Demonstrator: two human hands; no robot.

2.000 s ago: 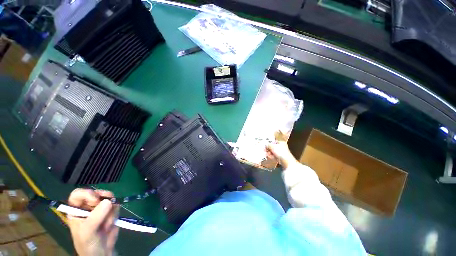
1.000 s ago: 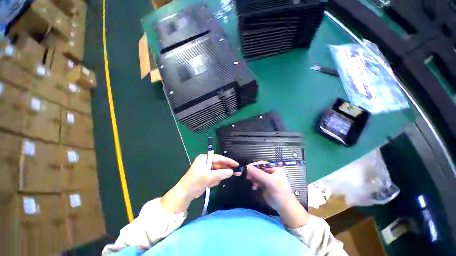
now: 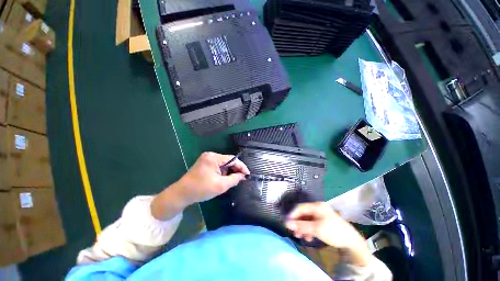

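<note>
A ribbed black rear cover (image 3: 310, 166) lies in front of me on another cover, with a glaring white label area (image 3: 277, 190) on it. A narrow dark strip with white marks (image 3: 268, 178) runs from my left fingertips across the cover; whether it touches the cover is unclear. My left hand (image 3: 211, 176) is at the cover's left side, pinching a slim dark tool (image 3: 231, 161). My right hand (image 3: 315, 220) is blurred over the lower right of the cover. A dark blurred shape is at its fingertips; I cannot tell if it is held.
Stacked covers (image 3: 236, 60) stand at the near left, another pile (image 3: 318, 27) at the far side. The label tray (image 3: 362, 145), a knife-like tool (image 3: 348, 85) and a plastic bag (image 3: 386, 99) lie right. Clear wrap (image 3: 367, 206) hangs beyond the edge; cartons (image 3: 33, 164) stand left.
My hands were close together over the cover and are now apart, the right one lower and further right. The long white strip at my left hand no longer shows. The view has shifted.
</note>
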